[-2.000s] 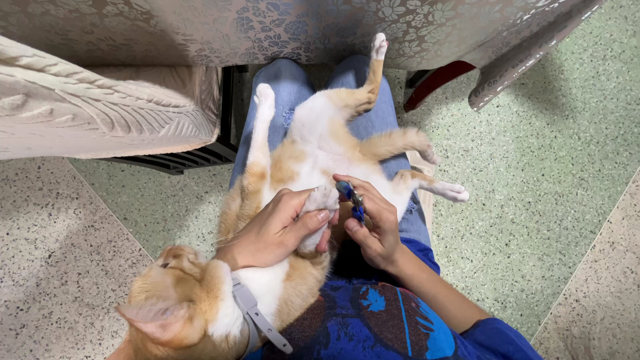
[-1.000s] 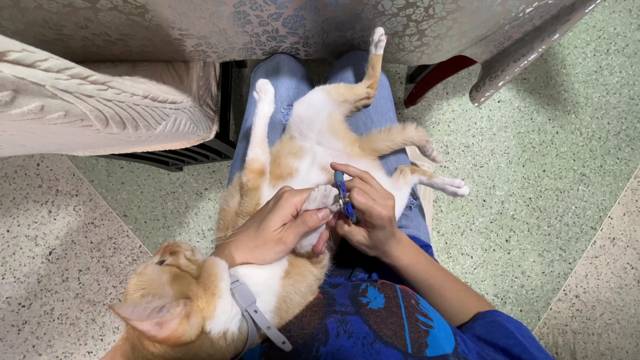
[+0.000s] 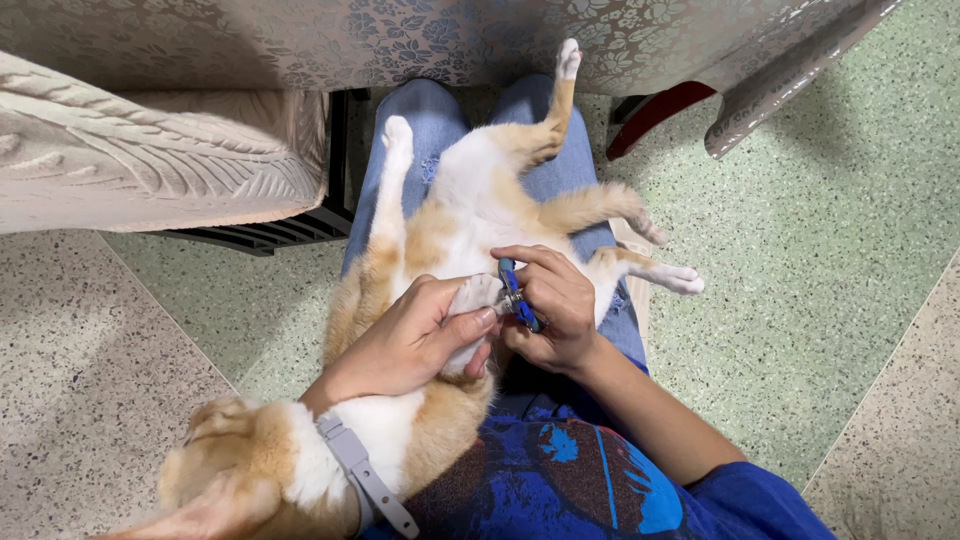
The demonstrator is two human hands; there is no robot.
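An orange-and-white cat [image 3: 480, 180] lies belly up across my lap, its head at the lower left and a grey collar [image 3: 364, 469] around its neck. My left hand [image 3: 412, 337] holds one of its white front paws [image 3: 478, 294], thumb across the paw. In my right hand [image 3: 551, 307] is a blue-handled pet nail clipper [image 3: 517, 296], its metal head against the toes at the paw's right side. Whether a claw is between the blades cannot be told. My right index finger reaches over the belly.
A table with a floral cloth [image 3: 420, 37] spans the top, over my knees. A chair with a beige textured cover [image 3: 187, 165] stands at the left. A dark red curved furniture part [image 3: 660, 116] shows below the cloth at the right. The floor is speckled [image 3: 795, 247].
My right hand has turned the clipper and brought it against the toes; two seconds ago it was tilted differently beside the paw. My left hand has kept its hold.
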